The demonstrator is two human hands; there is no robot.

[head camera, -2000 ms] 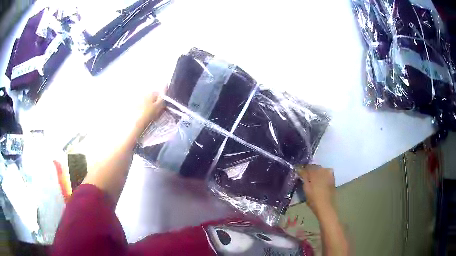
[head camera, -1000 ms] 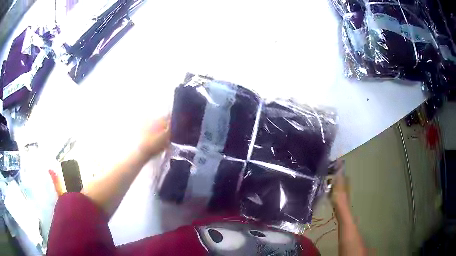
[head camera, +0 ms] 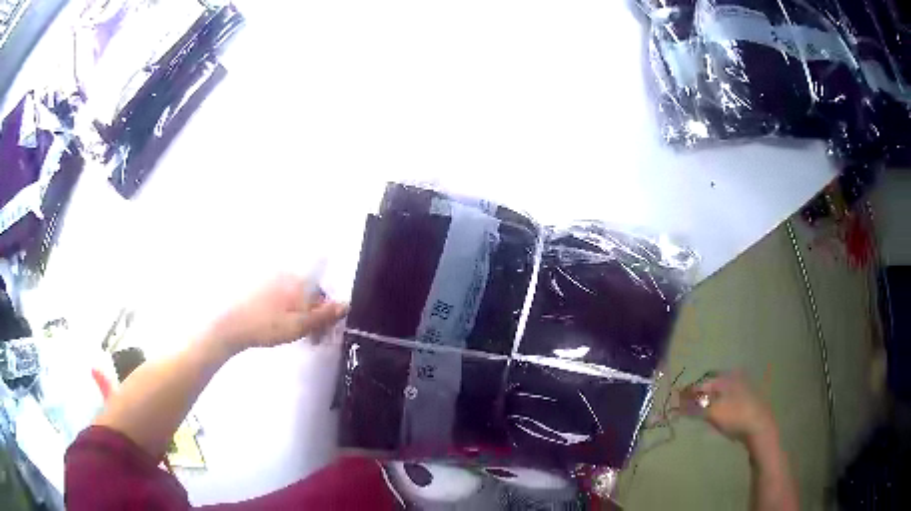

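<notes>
A tied bundle of bagged dark garments (head camera: 479, 299) lies on the table against my front. A white strap (head camera: 589, 367) crosses it both ways, beside a pale printed band (head camera: 455, 329). My left hand (head camera: 290, 314) is at the bundle's left edge by the strap, fingers bent together; whether it grips anything is unclear. My right hand (head camera: 729, 404) is off the bundle's right side, over the floor area, with fingertips drawn together. A small bright spot shows at its fingers, too small to name.
Tied bundles (head camera: 754, 80) stand at the far right of the white table (head camera: 769, 200). Loose bagged pieces (head camera: 165, 110) lie at the far left. A dark phone-like slab (head camera: 128, 361) is partly behind my left forearm. The greenish floor (head camera: 749, 329) shows at right.
The bundle has turned squarer to me and sits lower and further right. My right hand has come away from its right edge. My left hand has shifted, and the table surroundings have moved in view.
</notes>
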